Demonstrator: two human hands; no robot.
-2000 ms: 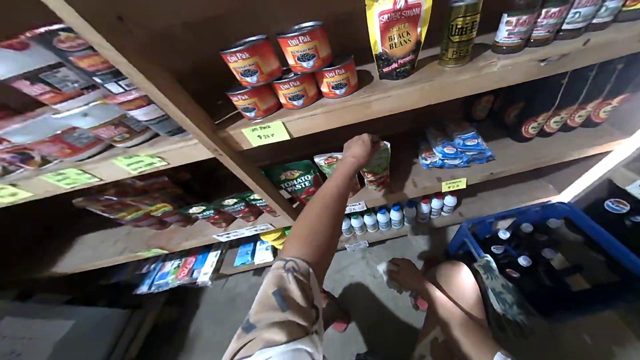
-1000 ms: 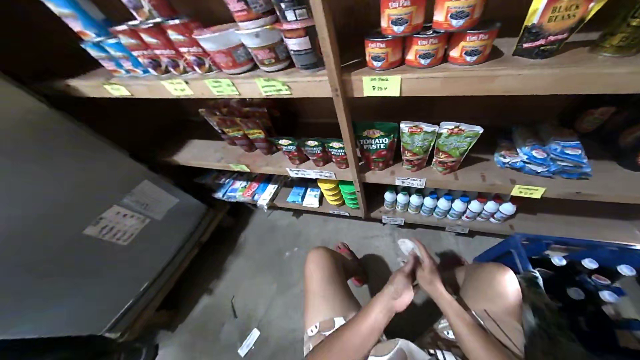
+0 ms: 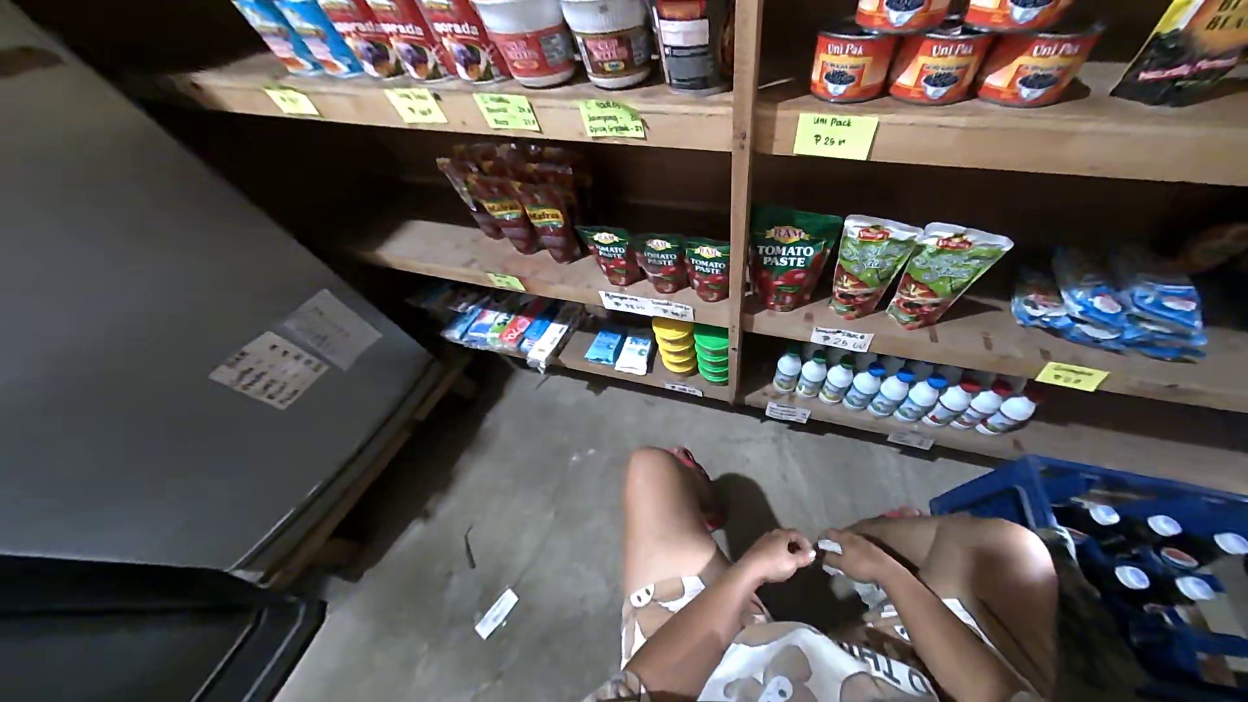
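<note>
My left hand (image 3: 780,556) is held over my lap between my bent knees, its fingers curled; whether it holds anything is unclear. Close beside it, my right hand (image 3: 856,558) is closed on a crumpled whitish cloth or tissue (image 3: 866,590), part of which hangs below the fingers. In front of me on the middle shelf stand two green and white sauce pouches (image 3: 941,273), next to a large tomato paste pouch (image 3: 792,258). Small white bottles (image 3: 892,392) with coloured caps line the bottom shelf.
A blue crate (image 3: 1014,492) of dark bottles stands at my right. A grey cabinet or appliance (image 3: 166,351) fills the left side. A small white paper scrap (image 3: 496,613) lies on the concrete floor. Cans (image 3: 853,66) stand on the upper shelf.
Two seconds ago one hand reached to the pouches on the middle shelf; it has come back to my lap. The hands, touching one second ago, are slightly apart. The view has turned left.
</note>
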